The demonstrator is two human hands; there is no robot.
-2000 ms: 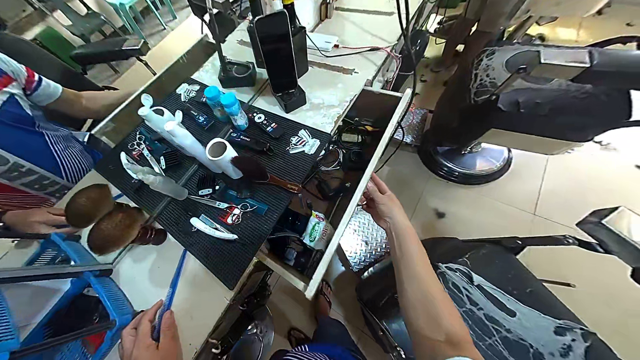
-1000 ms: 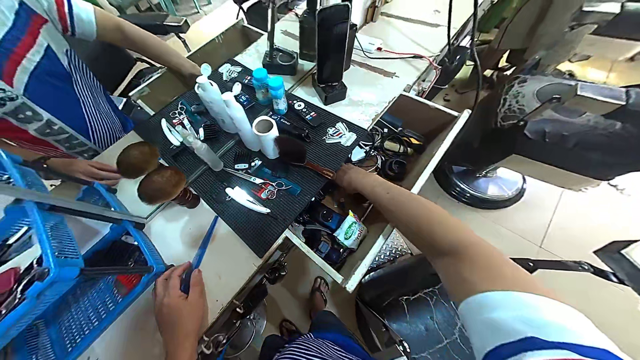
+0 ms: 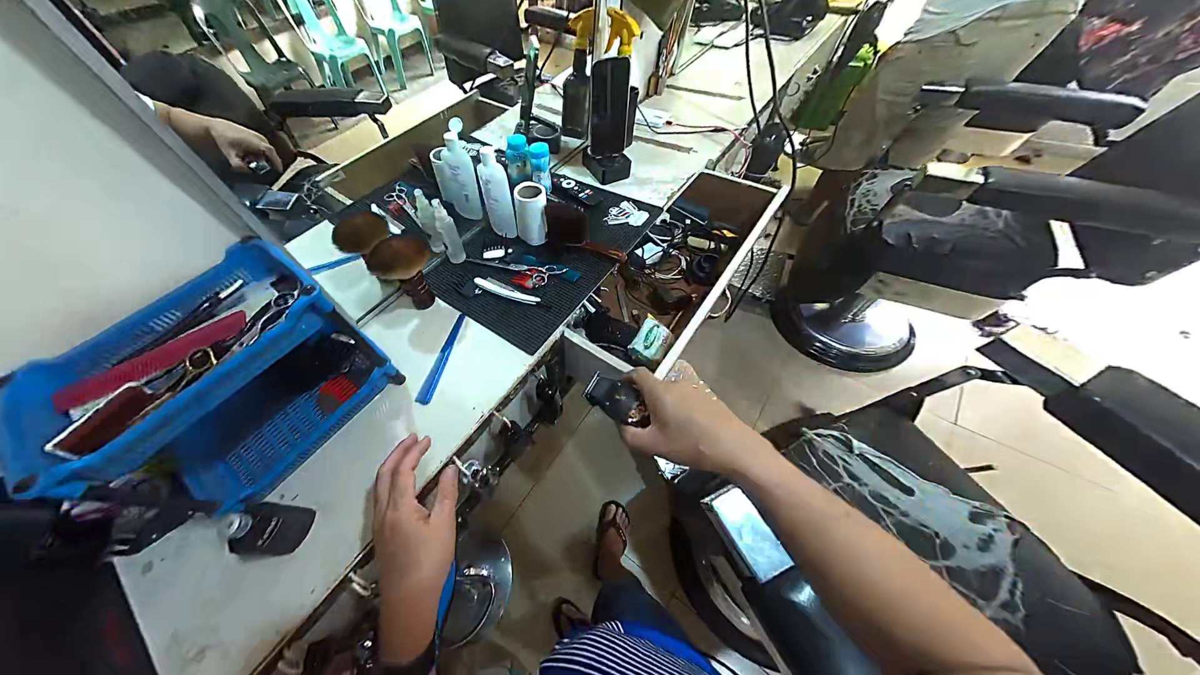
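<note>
My right hand [image 3: 689,417] grips a dark hair clipper [image 3: 616,398] just in front of the pulled-out drawer [image 3: 727,281]. Fingers apart, my left hand [image 3: 417,525] rests at the counter's front edge with nothing in it. A blue comb [image 3: 441,360] lies on the white counter beyond it. On the black ribbed mat [image 3: 520,323] are a white-handled straight razor [image 3: 506,291], scissors [image 3: 530,272], a neck brush [image 3: 567,225], white bottles [image 3: 499,192] and a white paper roll [image 3: 530,213]. Cords and a green-and-white box [image 3: 649,339] fill part of the drawer.
A blue plastic basket [image 3: 281,422] with combs and scissors stands at the left, against the mirror [image 3: 234,150]. A round brush [image 3: 403,262] stands near the mirror. Clippers hang along the counter front. A black barber chair [image 3: 900,525] is at the right.
My right hand has come back from inside the drawer and now holds a clipper. My left hand has let go of the blue comb, which now lies on the counter.
</note>
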